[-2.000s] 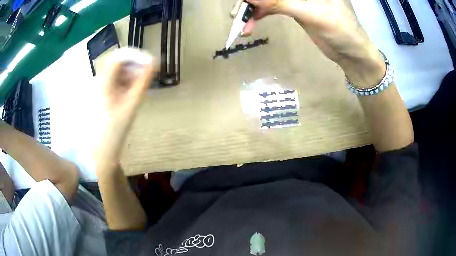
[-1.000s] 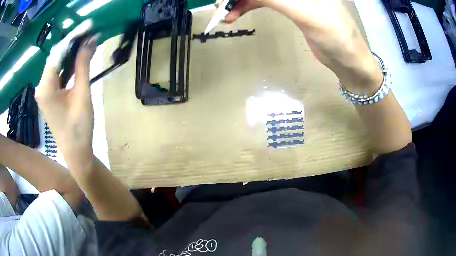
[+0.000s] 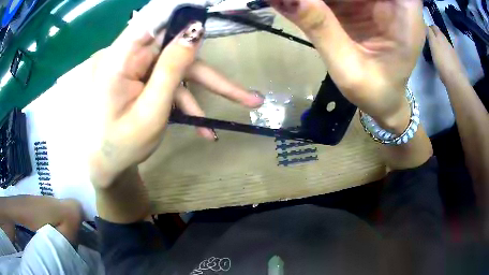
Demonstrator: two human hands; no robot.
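Observation:
A black phone-type frame (image 3: pixel 236 127) is held tilted above the cardboard, its solid end with a small pale round spot at the right. My left hand (image 3: pixel 161 80) grips the frame's left end, thumb on top, other fingers spread below and inside the opening. A white covering shows behind these fingers. My right hand (image 3: pixel 364 48) is at the upper right, over the frame's far corner. Its fingers are cut off by the top edge, so its hold is unclear; tweezers cannot be made out. Dark notched strips (image 3: pixel 296 154) lie on the cardboard, partly hidden by the frame.
The brown cardboard (image 3: pixel 214 188) lies on white sheeting (image 3: pixel 69 107) over a green bench. A stack of black frames (image 3: pixel 15 147) and a column of dark strips (image 3: pixel 43 167) lie far left. Another person's arm (image 3: pixel 40 215) is at lower left, another (image 3: pixel 466 107) at right.
My left hand has moved right with the black frame, now over the cardboard. My right hand has moved right. The tweezer tips and single dark strip beside them no longer show.

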